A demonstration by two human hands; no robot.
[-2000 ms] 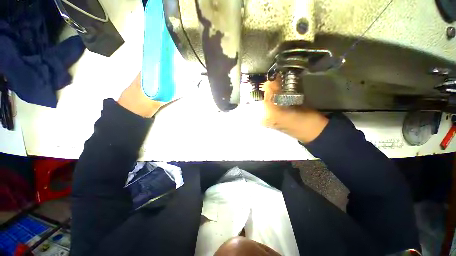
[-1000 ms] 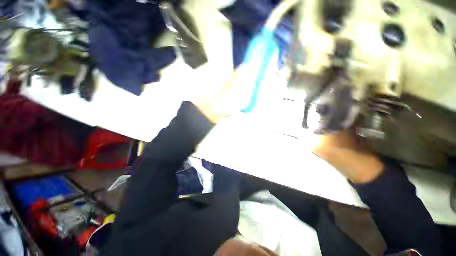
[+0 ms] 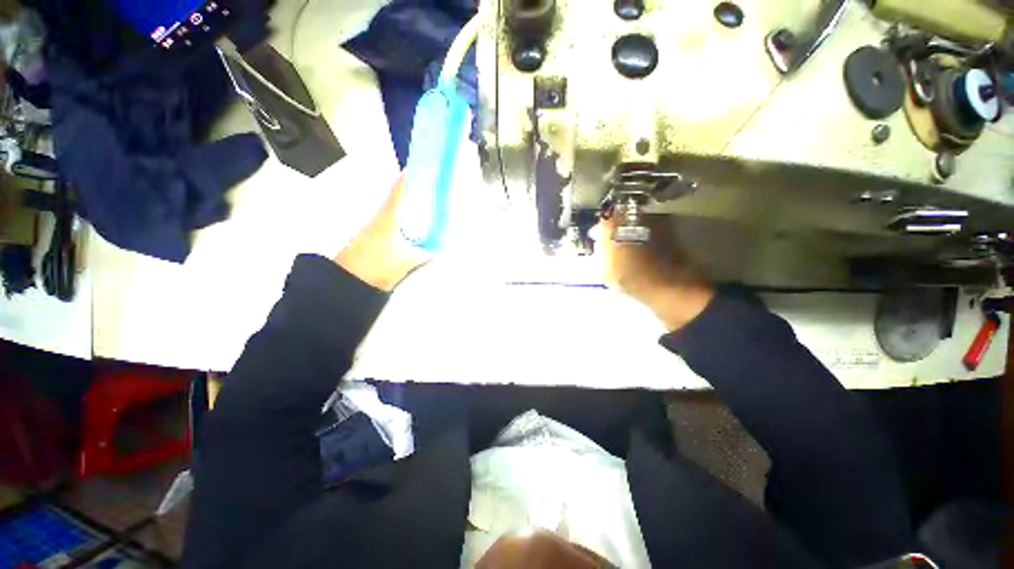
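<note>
The cream sewing machine head with chipped paint spans the upper right. My left hand lies on the white table beside the light-blue lamp, its fingers hidden by lamp and glare. My right hand is just right of the needle area, its fingers partly behind the tension dial. A thin dark line runs across the glare between my hands; any white fabric there cannot be told from the table. Navy cloth lies behind the lamp.
A dark navy cloth pile and a black angular case lie at left on the table. A grey disc and small red tool are at right. A navy and white bundle hangs below the edge; a red stool is lower left.
The head view swung left and has come back, now showing more of the machine's top. Both hands remain near the needle area; the dark line between them now shows clearly.
</note>
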